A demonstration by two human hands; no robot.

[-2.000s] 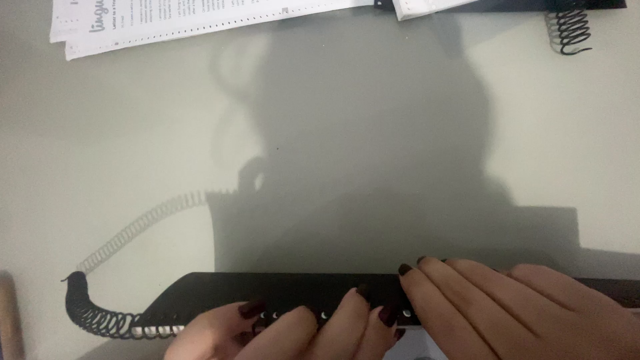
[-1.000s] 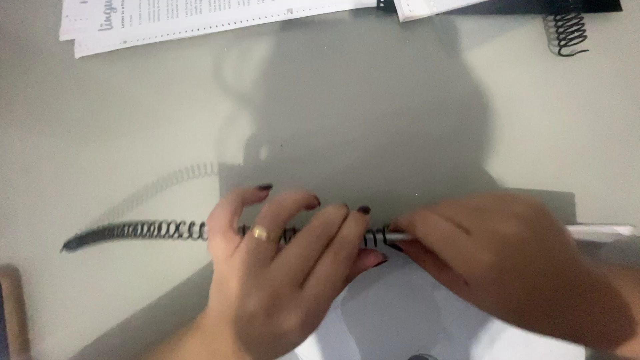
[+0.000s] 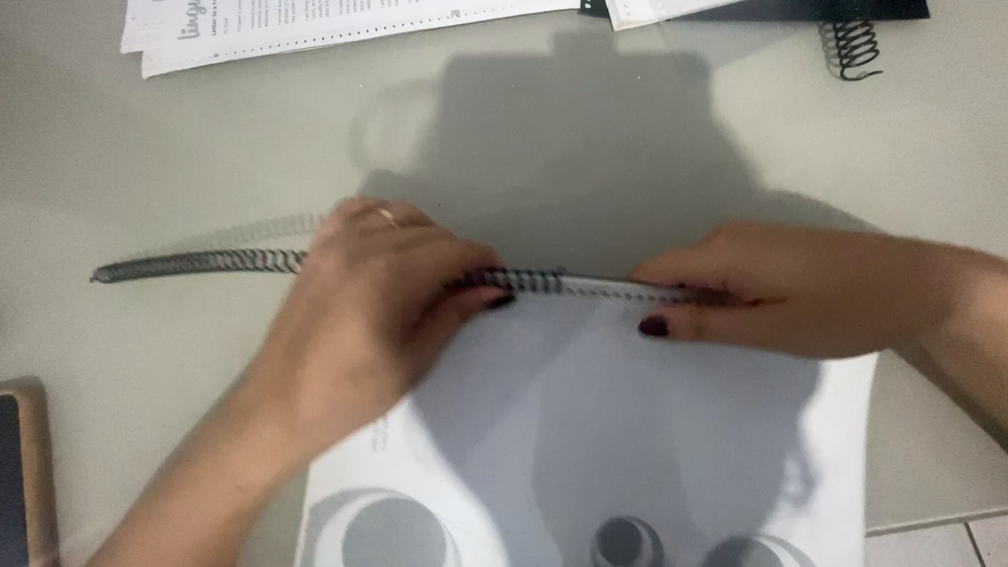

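A black spiral binding coil runs along the top punched edge of a stack of white sheets printed with grey circles. Its free end sticks out to the left over the table. My left hand is closed around the coil and the sheets' edge, thumb below. The coil shows again just right of that thumb, threaded in the holes, and bare punched holes follow. At the right end of the punched edge, my right hand pinches the stack between thumb and fingers.
Punched printed sheets lie at the upper left. At the upper right are a black cover and another black coil. A brown-edged object stands at the lower left. The table's edge shows at the lower right.
The stack now shows its printed face, where two seconds ago a black cover strip lay uppermost at the hands. My right hand has moved right along the edge since one second ago, exposing the holes.
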